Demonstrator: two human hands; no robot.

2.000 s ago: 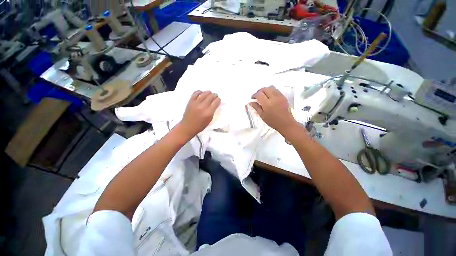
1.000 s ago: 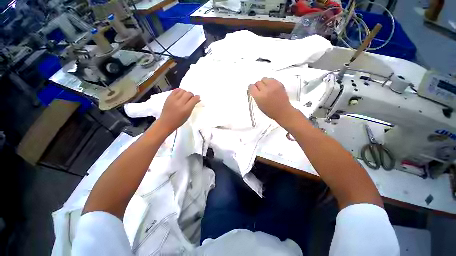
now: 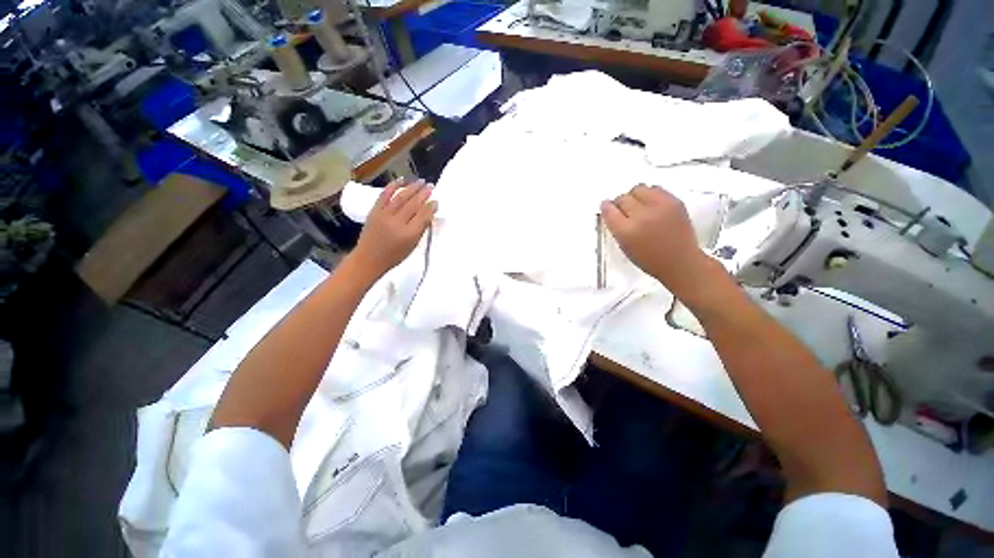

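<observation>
A large white garment panel (image 3: 534, 196) lies spread over the table's left part and hangs over its front edge, with dark stitch lines and a frayed lower corner. My left hand (image 3: 400, 223) is closed on its left edge. My right hand (image 3: 652, 227) grips it farther right, beside a dark vertical seam. The fingertips are partly hidden in the bright cloth. The sewing machine (image 3: 905, 273) stands to the right of my right hand. The cloth's right part reaches close to the machine head; the needle is not clearly visible.
A bundle of white pieces (image 3: 371, 436) lies left of my lap. Scissors with green looped handles (image 3: 868, 390) lie on the white machine table (image 3: 698, 371). A tool with a wooden handle (image 3: 881, 133) stands behind the machine head. Another machine table (image 3: 245, 147) stands at the left.
My hands have moved farther apart, the left one outward to the left, drawing the panel wider between them. The whole view has shifted, so the machine appears farther right.
</observation>
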